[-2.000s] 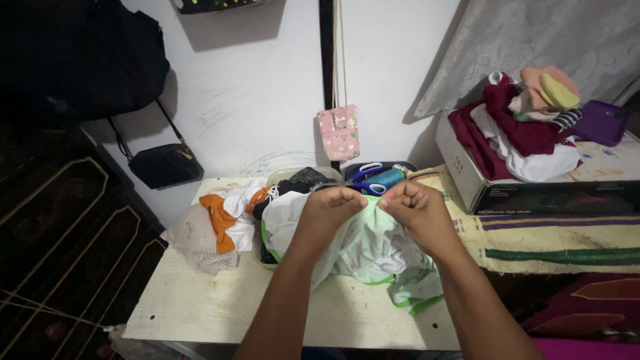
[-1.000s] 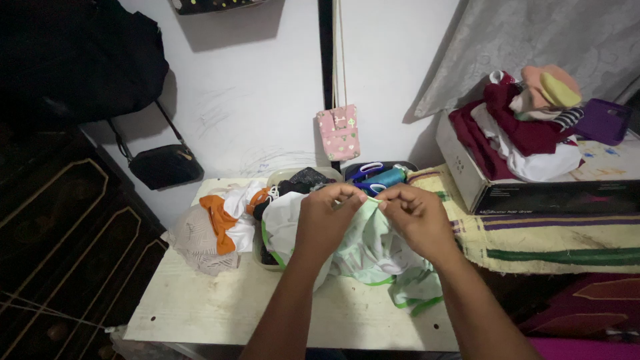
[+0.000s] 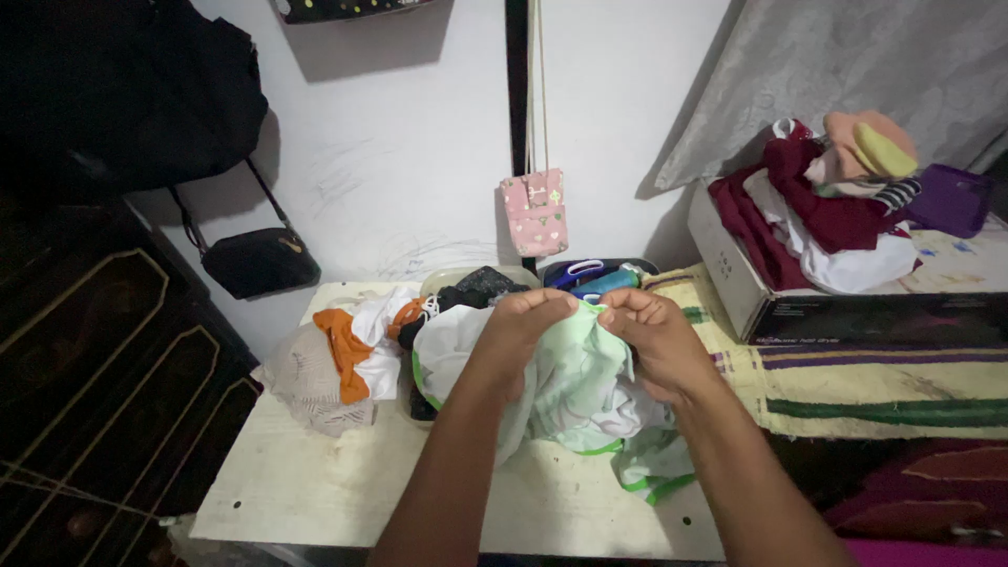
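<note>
My left hand [image 3: 526, 335] and my right hand [image 3: 657, 339] each pinch the green edging of a pale green and white cloth garment [image 3: 579, 386], a short stretch of edging showing between the fingertips. The cloth hangs below both hands onto the white table. Behind the hands lie blue-handled scissors [image 3: 581, 272] and a teal item [image 3: 613, 282] in a dark container. Left of them, a plastic bin [image 3: 437, 276] holds dark cloth, partly hidden by the garment.
Orange and white cloths [image 3: 344, 354] lie at the table's left [image 3: 315, 472]. A box [image 3: 866, 315] with folded maroon and white clothes [image 3: 835, 228] stands right, on a striped woven mat [image 3: 850, 378]. A pink pouch [image 3: 535, 213] and a small black bag [image 3: 260, 261] hang at the wall.
Both hands stay at about the same place with the edging between them. Their fingers and the folds of the cloth have shifted slightly.
</note>
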